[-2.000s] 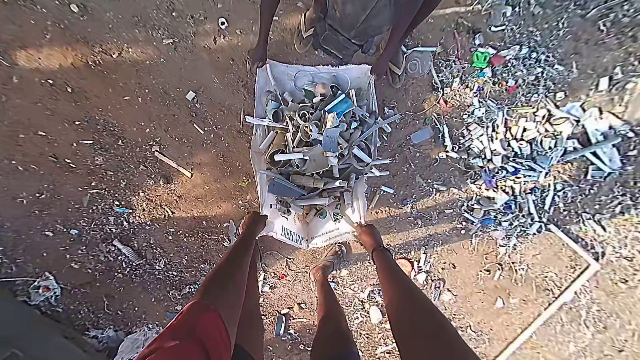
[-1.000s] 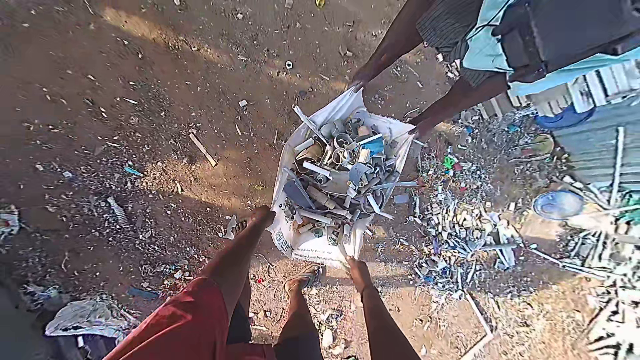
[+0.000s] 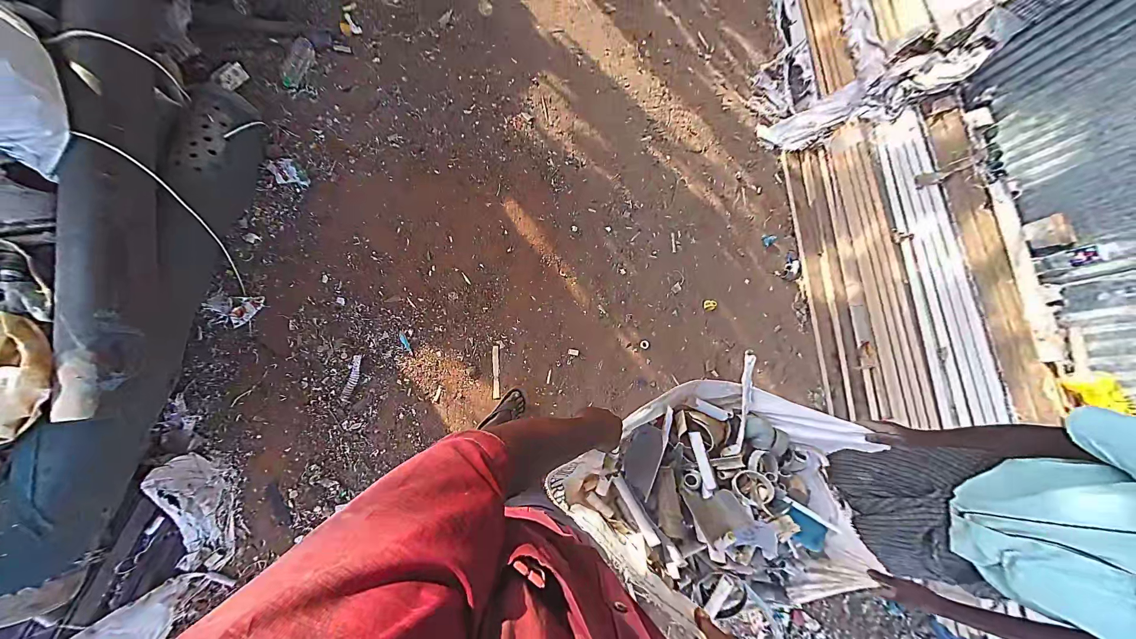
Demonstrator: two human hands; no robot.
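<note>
A white woven sack (image 3: 710, 390), spread open like a sling, holds a heap of plastic pipe pieces and scraps (image 3: 710, 497) at lower right. My left hand (image 3: 605, 428) grips its upper left edge, the arm coming from a red sleeve. Of my right hand (image 3: 710, 627) only a small part shows at the bottom frame edge, closed on the sack's lower rim. On the far side a co-worker's two hands (image 3: 879, 432) hold the sack's other corners. Among the scraps are a blue piece (image 3: 808, 529), grey pipe rings and white strips.
Reddish dirt ground (image 3: 426, 231) with litter lies ahead. Corrugated metal sheets (image 3: 887, 266) stand at right. At left are a large grey bent sheet (image 3: 106, 266), a curved wire and crumpled plastic (image 3: 191, 497). A co-worker in a light blue garment (image 3: 1047, 532) is at lower right.
The view has turned strongly, and the sack now sits at lower right. Both my hands and the co-worker's hands still hold it. The co-worker is now to the right.
</note>
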